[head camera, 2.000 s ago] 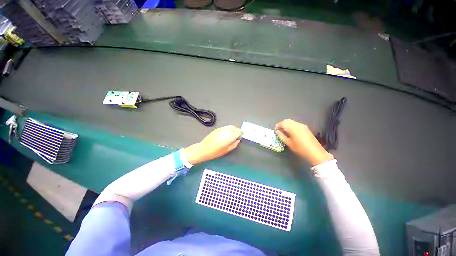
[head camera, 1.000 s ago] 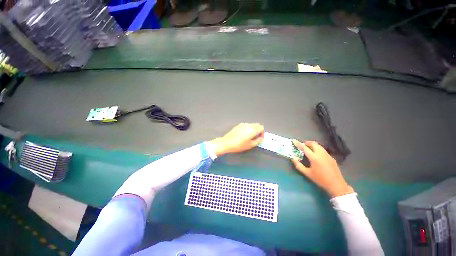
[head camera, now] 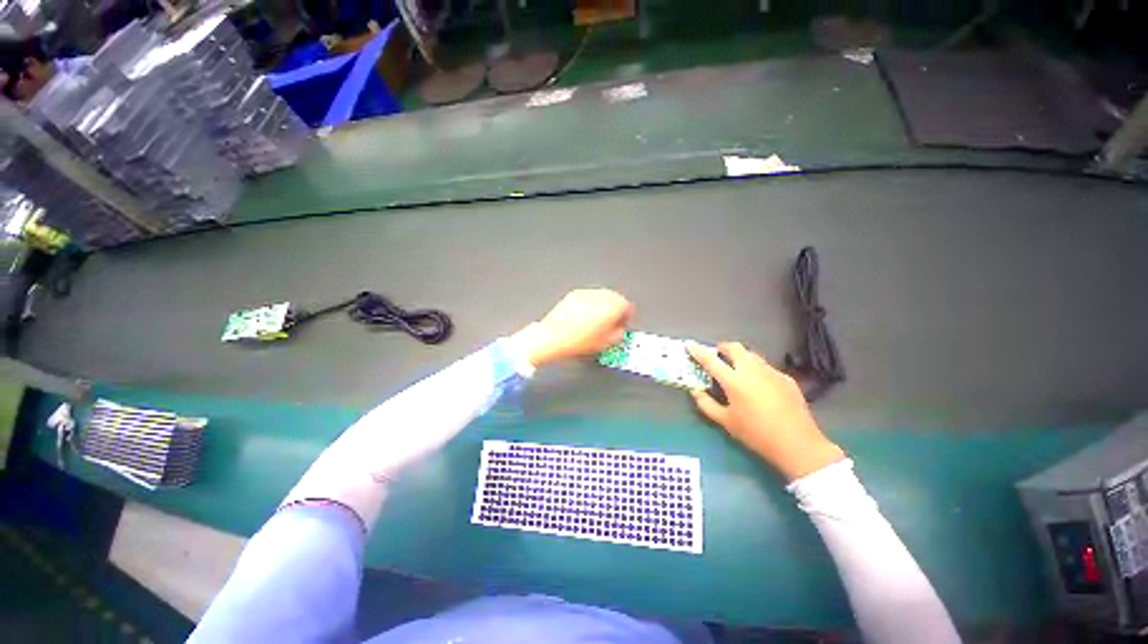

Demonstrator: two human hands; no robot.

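A narrow circuit board point(head camera: 660, 357), white and green, lies flat or nearly flat at the belt's near side. My right hand point(head camera: 755, 400) grips its right end between thumb and fingers. My left hand point(head camera: 583, 326) is at its left end with fingertips bunched together; whether they hold a small piece cannot be told. A black coiled cable point(head camera: 812, 325) lies beyond my right hand; its join to the board is hidden. A white sheet of dark dots point(head camera: 587, 494) lies on the green ledge in front of me.
Another board point(head camera: 258, 323) with a coiled black cable point(head camera: 403, 318) lies on the belt point(head camera: 504, 252) at left. Spare dot sheets point(head camera: 142, 443) are on the left ledge. A grey box with red display point(head camera: 1089, 554) stands at right. Stacked plastic trays point(head camera: 164, 113) and a blue bin point(head camera: 343, 86) are far left.
The view has shifted, so the belt items sit differently in the picture. My left hand stays by the board's left end, where more green now shows. My right hand still holds the right end.
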